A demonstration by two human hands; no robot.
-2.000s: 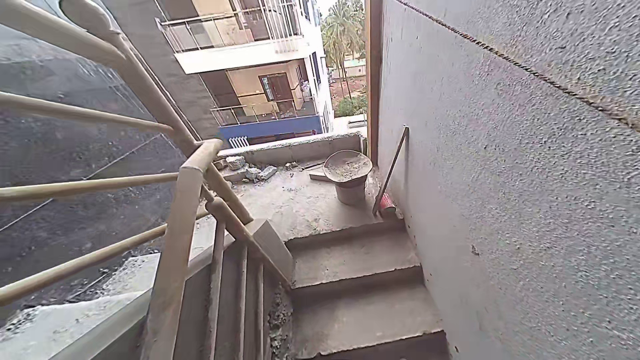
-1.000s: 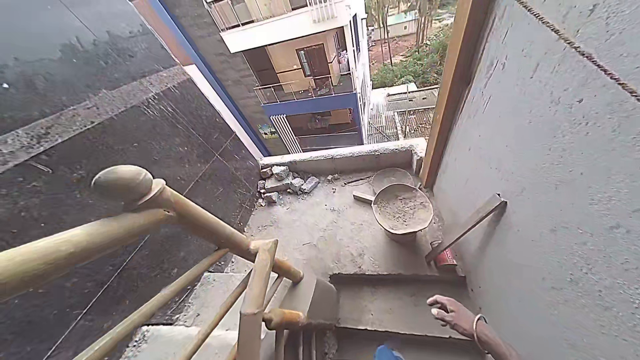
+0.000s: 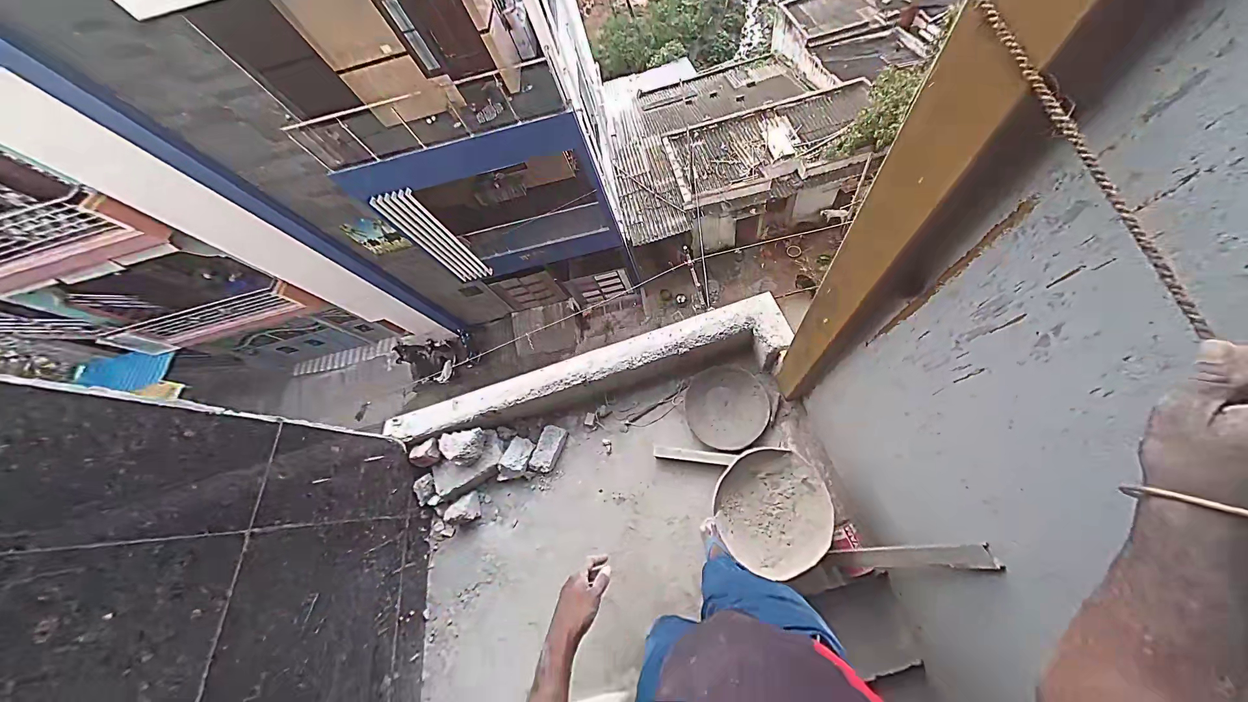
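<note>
My left hand (image 3: 582, 592) hangs low over the landing floor, fingers curled, with nothing seen in it. At the right edge my right hand (image 3: 1221, 390), with a thin bangle at the wrist, is closed around the lower visible part of a twisted rope (image 3: 1121, 200) beside the grey plastered wall. Part of this hand is cut off by the frame. A round pan holding grey, sand-like material (image 3: 775, 512) stands by my foot. Behind it lies another round pan (image 3: 727, 408), with a flat board (image 3: 694, 455) between them.
Broken concrete pieces (image 3: 478, 465) lie at the landing's left side. A low parapet (image 3: 595, 368) edges the drop to the street. A long board (image 3: 916, 557) leans near the wall by a red object (image 3: 846, 536). Steps (image 3: 868, 619) show at lower right, below the yellow-brown post (image 3: 936, 185).
I have moved down the stairs toward the landing, and the view tilts farther down. My right hand, over the steps one second ago, is now up at the rope. My left hand has come into view.
</note>
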